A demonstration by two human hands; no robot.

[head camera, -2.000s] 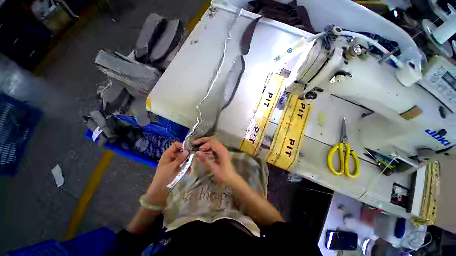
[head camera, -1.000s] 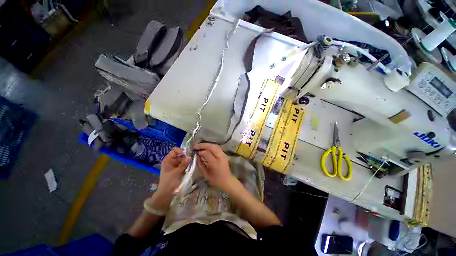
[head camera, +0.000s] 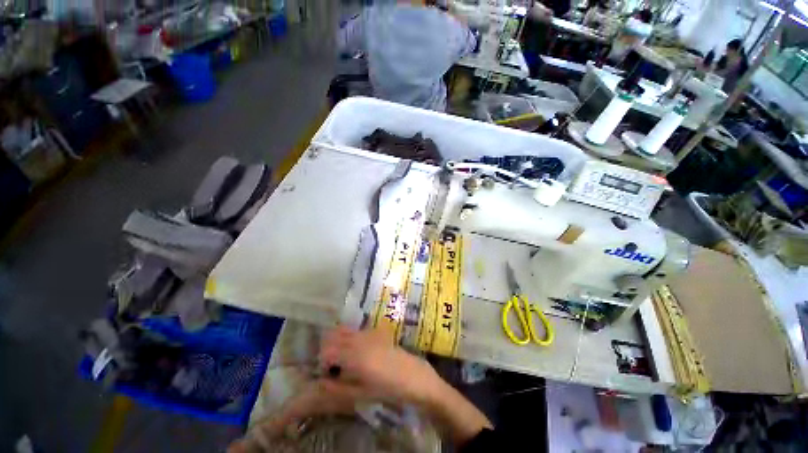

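Note:
A narrow grey fabric band [head camera: 361,265] lies wavy along the table beside the yellow tape, its lower end reaching the table's front edge by my right hand. My right hand [head camera: 368,361] is blurred over the lap at that edge, fingers curled, with a small dark spot on or between them. Whether it grips the band does not show. My left hand [head camera: 306,405] is low and blurred, partly behind the right hand; its fingers and anything in them cannot be made out. A pale, blurred patch shows below the hands.
Yellow scissors [head camera: 526,320] lie right of the printed tape [head camera: 440,301], before the JUKI machine [head camera: 549,217]. Grey pieces [head camera: 173,243] are heaped left of the table [head camera: 292,230], above a blue crate [head camera: 239,341]. A white bin [head camera: 478,137] and a person [head camera: 407,53] are behind.
The view has tilted up, showing more of the room. The white strip along the table is no longer seen there. My hands appear lower in the picture and overlap.

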